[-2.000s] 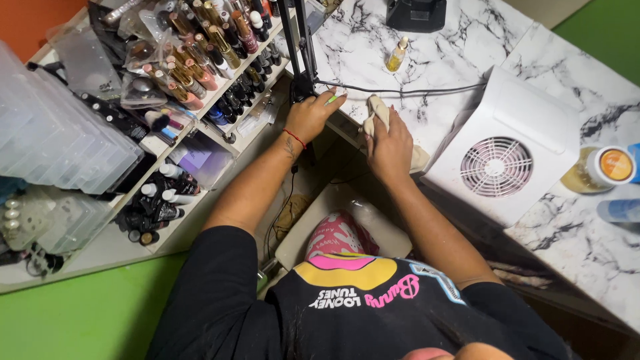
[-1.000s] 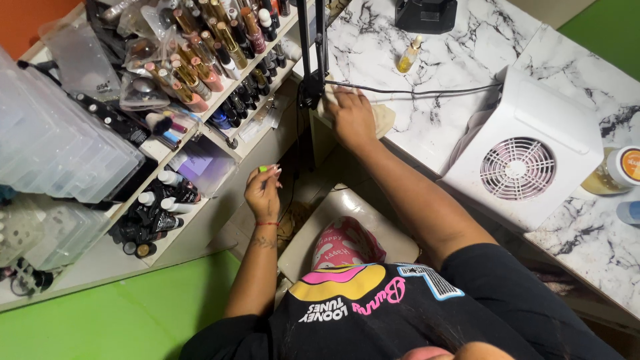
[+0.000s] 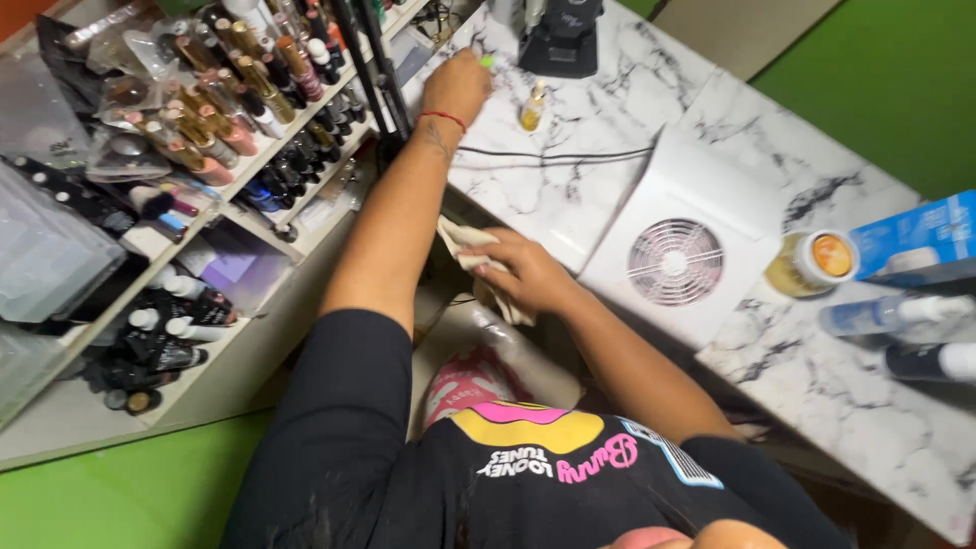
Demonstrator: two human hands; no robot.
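My left hand [image 3: 457, 84], a red string bracelet at its wrist, is over the far left part of the marble-patterned table [image 3: 595, 183]. Something small and bright green [image 3: 486, 61] shows by its fingers; whether it is a nail or a held thing is unclear, and the fingertips are mostly hidden. A cream cloth [image 3: 469, 240] hangs at the table's near edge, pinched in my right hand [image 3: 518, 271]. Right of my left hand, a small dropper bottle of yellow liquid [image 3: 532, 108] stands near a black stand [image 3: 562, 38].
A white fan unit [image 3: 686, 236] sits on the table, its cable [image 3: 564, 157] running left. Jars and bottles [image 3: 812, 263] stand further right. Shelves of nail polish and cosmetics [image 3: 252, 164] flank my left arm. Black upright poles [image 3: 374, 69] rise beside that arm.
My left hand has moved from low beside the shelves up over the far part of the table. My right hand has come back from the table's left edge toward me with the cloth.
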